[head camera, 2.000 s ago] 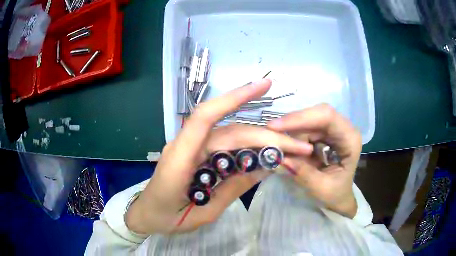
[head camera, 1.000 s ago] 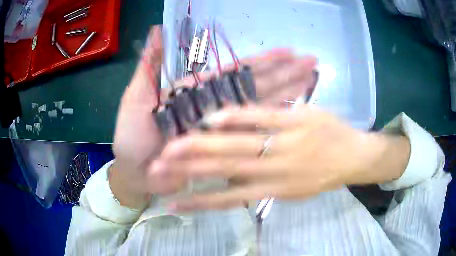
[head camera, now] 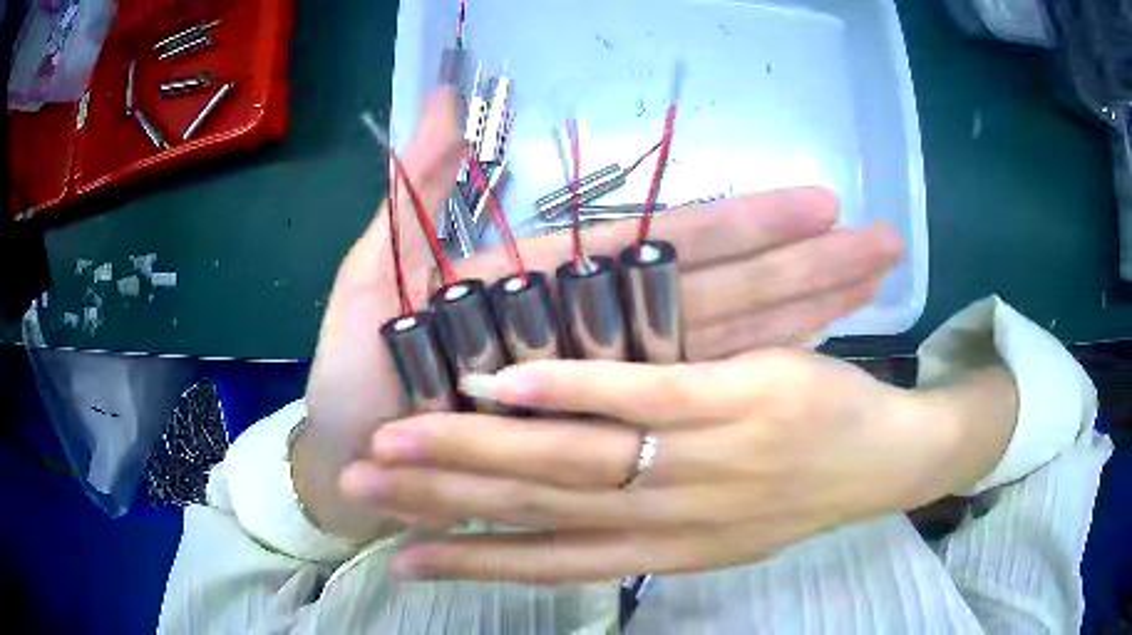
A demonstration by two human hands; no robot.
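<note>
My left hand [head camera: 354, 329] is palm up with several coreless motors [head camera: 596, 310] side by side across it. Their dark end caps face away from me, and thin red lead wires [head camera: 662, 161] rise from them. My right hand [head camera: 745, 428] lies flat over their near ends, fingers together, pressing them against the left palm; those ends are hidden. Whether it also holds a tool cannot be seen. The white parts tray [head camera: 912, 161] lies beyond, with loose silver cylinders [head camera: 581, 190] in its middle and more at its left side [head camera: 497, 118].
Red parts bin [head camera: 267, 75] at upper left holds bare metal cylinders, with a small clear bag [head camera: 56, 50] on it. White scraps [head camera: 130, 275] lie on the green mat [head camera: 248, 236]. A clear bag [head camera: 118, 428] hangs at the left table edge. Clear plastic items [head camera: 1092, 62] are at upper right.
The motors have turned from caps facing me to lying across my left palm, caps away. My right hand has moved over them from the right. Hands and motors are now steadier.
</note>
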